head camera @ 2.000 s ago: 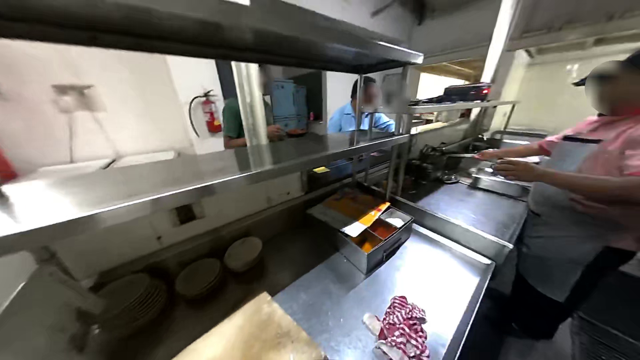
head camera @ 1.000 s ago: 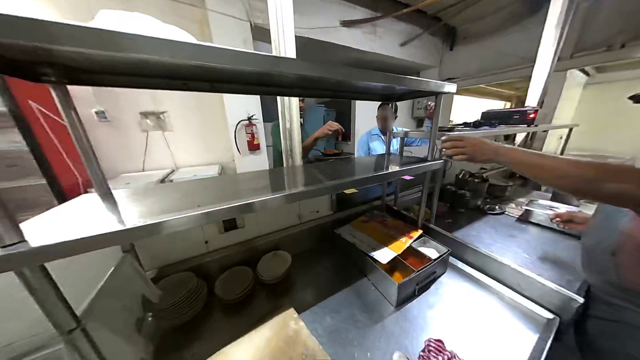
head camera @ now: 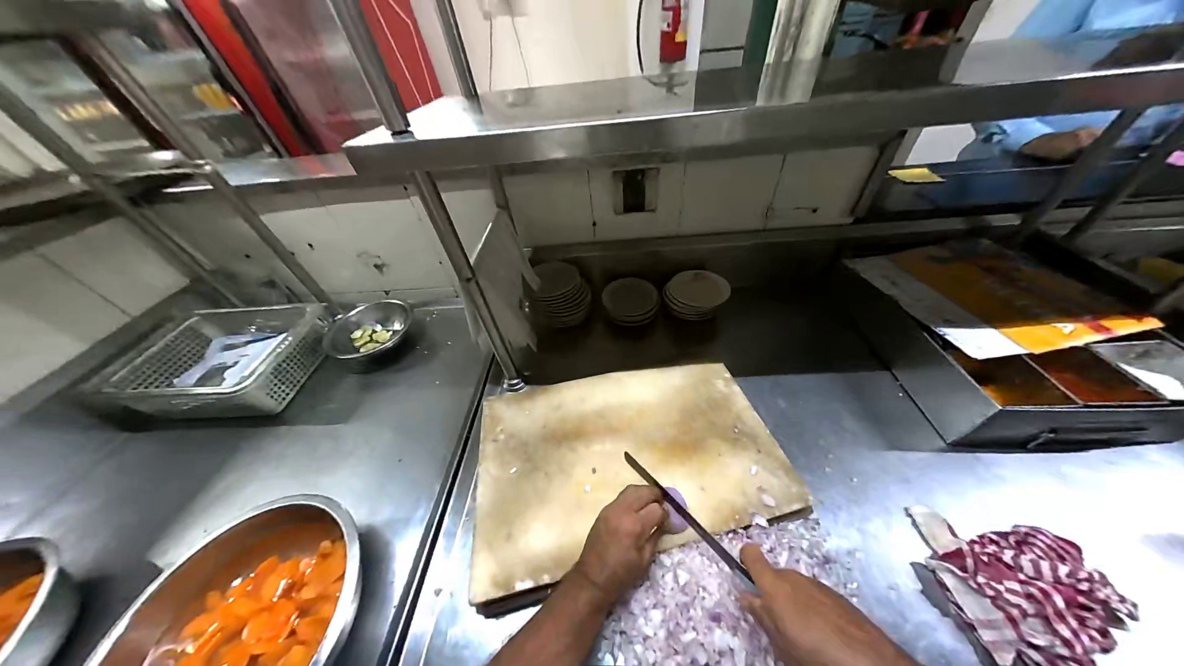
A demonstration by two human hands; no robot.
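My left hand (head camera: 622, 536) presses a piece of purple onion (head camera: 676, 511) onto the cutting board (head camera: 601, 453), near its front right edge. In my right hand (head camera: 795, 601) is the handle end of a kitchen knife (head camera: 689, 518), its dark blade crossing the onion beside my left fingers, tip pointing up and left. A heap of chopped onion (head camera: 689, 601) lies on the steel counter against the board's front edge, partly under my right hand.
Left stand a steel bowl of sliced carrots (head camera: 268, 601), a small bowl of green slices (head camera: 370, 335) and a plastic basket (head camera: 222, 361). Stacked plates (head camera: 696, 291) sit behind the board, under a steel shelf (head camera: 647, 134). Right are a sauce container (head camera: 1064, 416) and a checked cloth (head camera: 1036, 583).
The view has swung down and left. Both my hands, the knife and the onion heap now show; neither earlier frame shows them. The person at the right is out of view.
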